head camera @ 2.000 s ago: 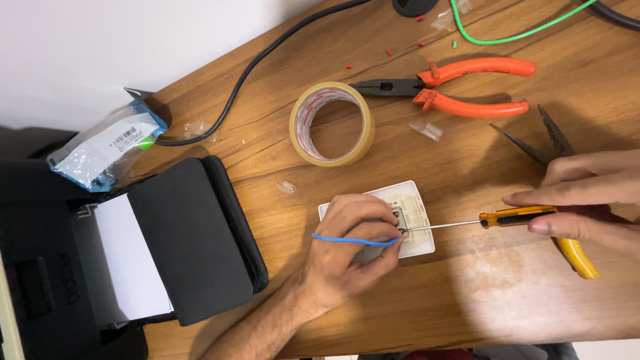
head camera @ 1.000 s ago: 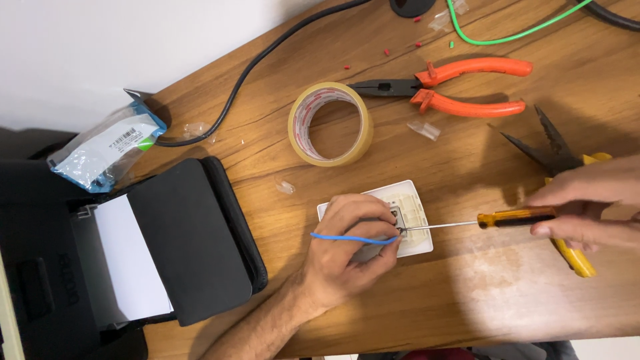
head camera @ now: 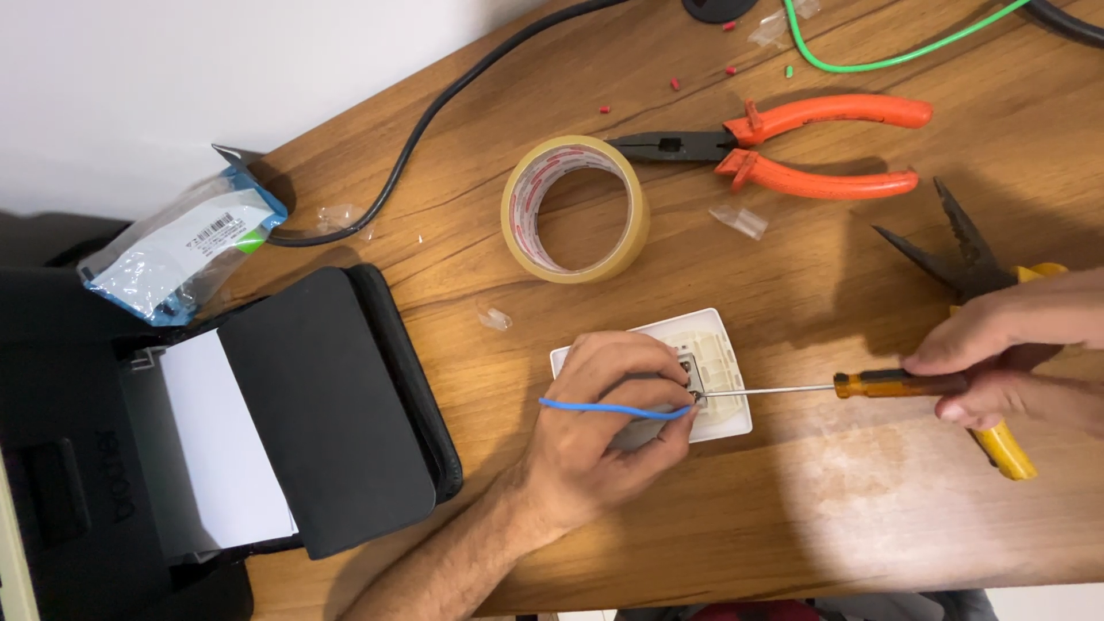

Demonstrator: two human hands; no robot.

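Note:
My left hand [head camera: 604, 423] rests over a white plastic electrical wall plate [head camera: 731, 418] lying back side up, its fingertips pinching a short blue insulated wire [head camera: 614, 409] at the terminal module [head camera: 693, 373]. My right hand [head camera: 1009, 354] holds a screwdriver by its amber and black handle [head camera: 897, 383]. The metal shaft [head camera: 768, 392] runs left across the plate, and its tip meets a terminal screw beside the end of the blue wire. Partly behind my right hand lie open long-nose pliers with yellow handles [head camera: 1005, 448]. My left palm and fingers hide the left part of the plate.
Beyond the plate lie a roll of clear tape [head camera: 640, 226] and orange-handled pliers [head camera: 832, 183]. A black printer [head camera: 60, 431] with paper [head camera: 220, 448] stands left, near a plastic packet [head camera: 177, 250]. A black cable [head camera: 414, 142], green wire [head camera: 906, 59] and plastic scraps [head camera: 739, 222] are also about.
The fingers of my right hand have shifted on the screwdriver handle. The left hand, wall plate and blue wire have stayed in place.

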